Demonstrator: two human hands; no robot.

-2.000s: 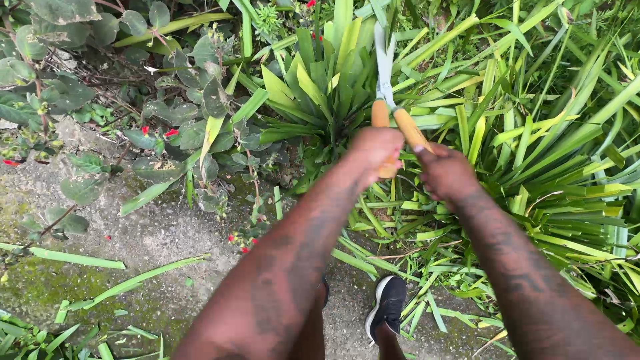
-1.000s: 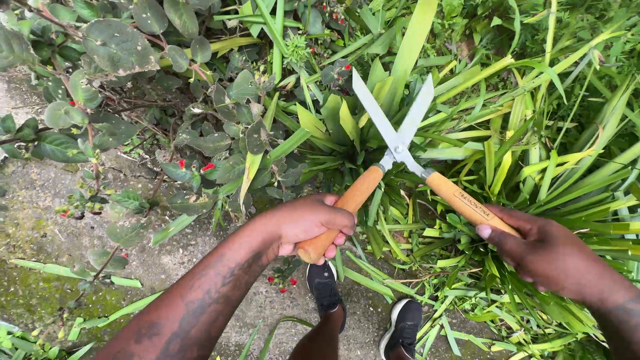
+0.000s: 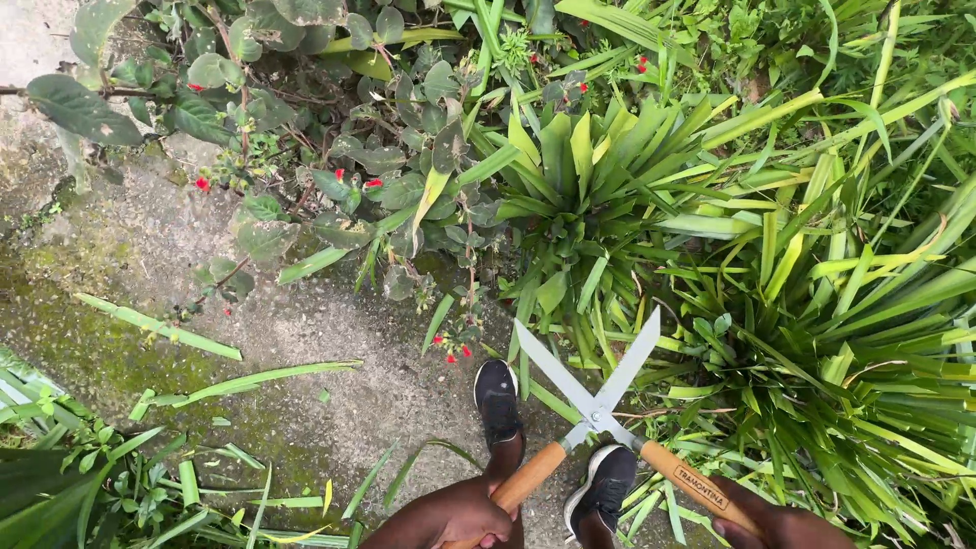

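A pair of Tramontina hedge shears (image 3: 597, 412) with wooden handles is at the lower middle of the head view, its two metal blades spread in a V. My left hand (image 3: 469, 512) grips the left handle near its end. My right hand (image 3: 755, 515) is closed round the end of the right handle, at the bottom edge. Beyond the blade tips stands a clump of strap-like green leaves (image 3: 572, 175), many with blunt cut ends. A larger clump (image 3: 785, 358) spreads to the right of the shears.
A shrub with grey-green leaves and small red flowers (image 3: 374, 156) leans over the mossy concrete path (image 3: 305, 320). Cut leaf strips (image 3: 160, 326) lie on the path. My two feet in dark shoes (image 3: 497, 404) are just below and left of the blades. More foliage (image 3: 46, 488) fills the lower left.
The shear blades were nearly together two seconds ago at the leaf clump and are now wide apart. Both hands have drawn the shears back toward my feet.
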